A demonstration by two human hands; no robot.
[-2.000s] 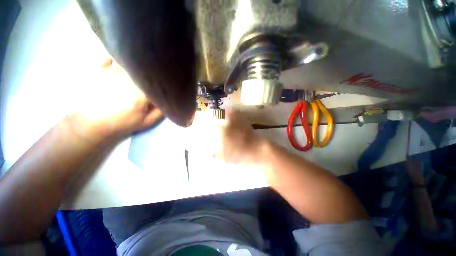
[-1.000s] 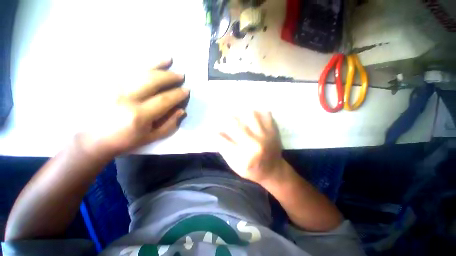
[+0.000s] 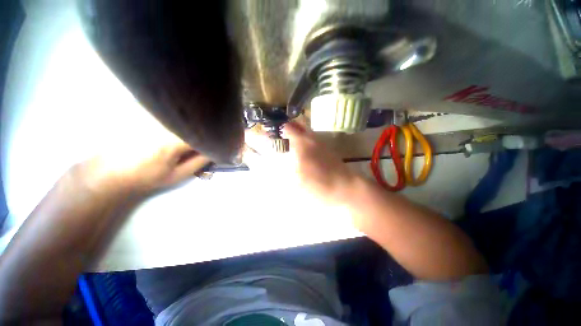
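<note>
The grey sewing machine head (image 3: 408, 57) fills the top of the picture, with a cream ribbed tension knob (image 3: 341, 113) and its coiled spring. A tiny brass ribbed knob (image 3: 280, 145) sits low beside the needle area (image 3: 264, 116). My left hand (image 3: 153, 167) lies left of the needle, partly behind the dark machine part. A thin dark edge, perhaps of fabric (image 3: 229, 168), shows at its fingertips. My right hand (image 3: 315, 159) is just right of the brass knob, fingers reaching under the head. Glare washes out the cloth, so what either hand holds cannot be told.
Scissors with a red and a yellow-orange handle (image 3: 402, 156) lie right of my right hand. A dark blue cloth strip (image 3: 492, 181) hangs at the right table edge. The white table's (image 3: 191, 235) front edge runs above my lap. A blue object (image 3: 95, 299) is below left.
The view has swung back so the machine head covers the top again. My hands, apart over the table a second ago, are now on either side of the needle area.
</note>
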